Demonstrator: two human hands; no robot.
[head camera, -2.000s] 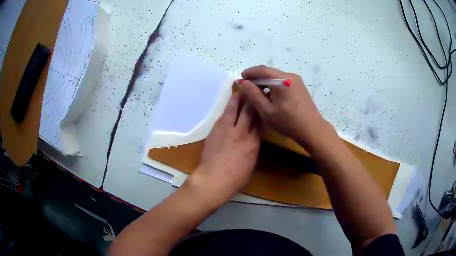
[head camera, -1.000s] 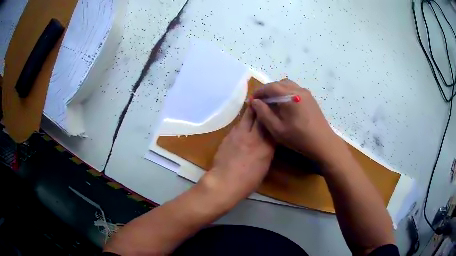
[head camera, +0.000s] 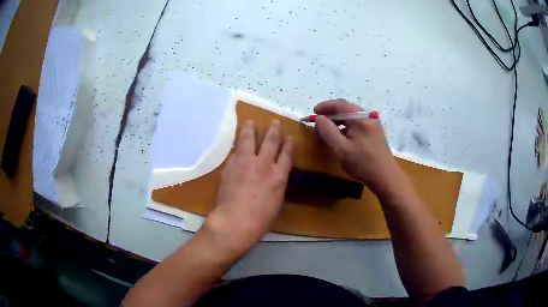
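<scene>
A tan card pattern (head camera: 360, 222) lies on a stack of white fabric plies (head camera: 207, 162), which shows past its edges. A black pattern weight (head camera: 330, 184) lies on the card's middle. My left hand (head camera: 255, 186) lies flat on the card with fingers spread, left of the weight, and covers part of it. My right hand (head camera: 354, 141) holds a marking pen (head camera: 345, 116) with red ends. The pen's tip is at the card's upper edge, right of my left hand. My right forearm crosses over the card's right part.
A bluish-white paper sheet (head camera: 186, 123) lies under the stack's upper left. At far left are a second card pattern (head camera: 24, 129), another black weight (head camera: 17, 129) and printed paper (head camera: 57, 108). A black cord (head camera: 512, 132) and shears (head camera: 506, 246) lie at right.
My right hand has moved right along the card's upper edge with the pen, away from my left hand. My left hand has flattened with fingers spread. The view has shifted.
</scene>
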